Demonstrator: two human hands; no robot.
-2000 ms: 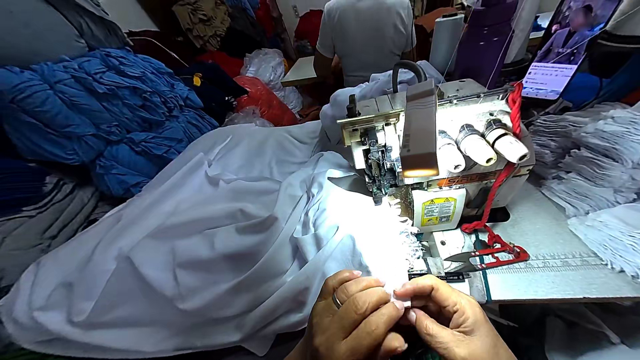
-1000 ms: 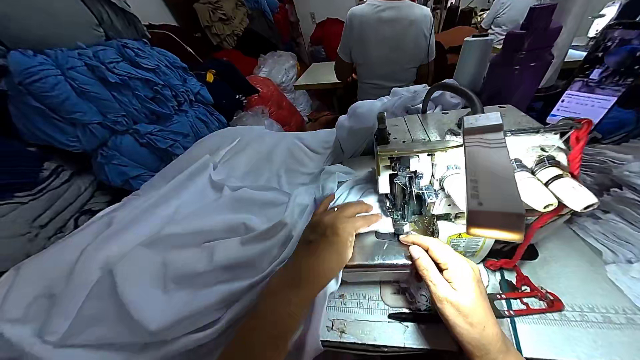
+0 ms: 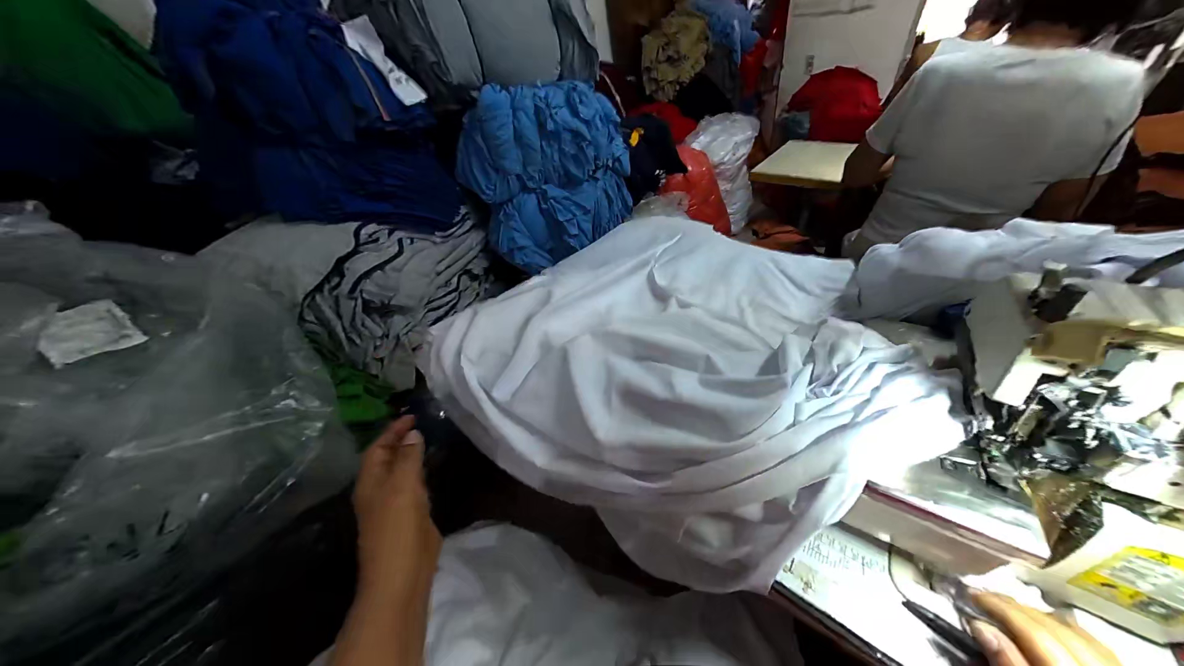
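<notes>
My left hand [image 3: 396, 472] is raised at the lower left, near the left edge of a heap of white fabric [image 3: 647, 370], with a gap between them; nothing shows in it. The fabric runs right to the lit needle area of an industrial overlock sewing machine [image 3: 1091, 407]. At the bottom right my right hand [image 3: 1036, 629], partly cut off, rests low in front of the machine beside dark tweezers [image 3: 939, 629]; whether it grips anything is unclear. More white fabric [image 3: 555, 601] lies at the bottom, below the heap.
A clear plastic bag [image 3: 203, 416] fills the left side. Behind stand a blue garment bundle [image 3: 546, 166], a grey striped garment pile [image 3: 398, 287] and a red bag [image 3: 698, 190]. A person in a light shirt [image 3: 1008, 139] sits at the back right, near a small table [image 3: 805, 165].
The view has swung left. My left hand has left the fabric by the needle area and moved left. My right hand has moved down, away from the presser foot.
</notes>
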